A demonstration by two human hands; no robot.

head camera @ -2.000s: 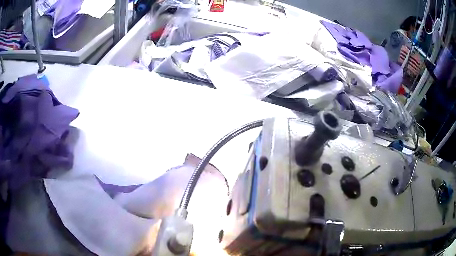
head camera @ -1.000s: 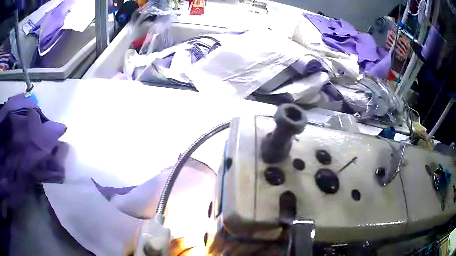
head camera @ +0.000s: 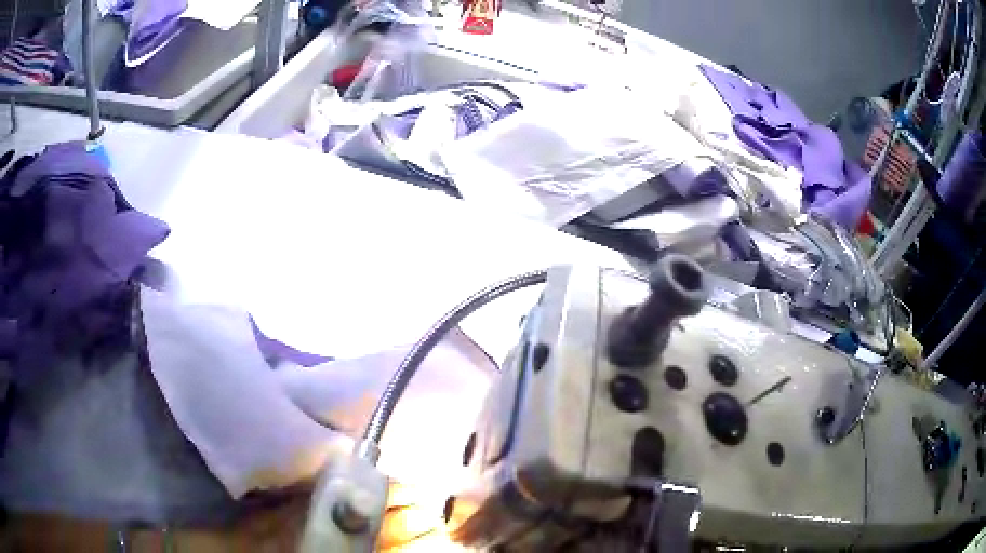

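A pale lilac garment panel point(head camera: 227, 389) with a curved edge lies left of the sewing machine head point(head camera: 735, 432), and more pale cloth runs under the bent lamp tube. Skin-toned, blurred parts show along the bottom edge, likely my left hand point(head camera: 238, 531), cut off by the frame and near the panel's lower end. Finger-like shapes glow beside the white lamp box point(head camera: 348, 510); I cannot tell which hand they belong to. The needle area is hidden by the machine head and glare. My right hand cannot be made out.
A dark purple cloth heap point(head camera: 70, 243) sits at the table's left. White and purple cloth with clear plastic point(head camera: 584, 151) is piled behind the machine. A gooseneck tube point(head camera: 432, 329) arches over the cloth. A metal pole stands at left. A person is partly visible at far right.
The view shifted left and back again. The pale panel's lower end has moved up and right, its lower edge now showing above the skin-toned strip at the bottom.
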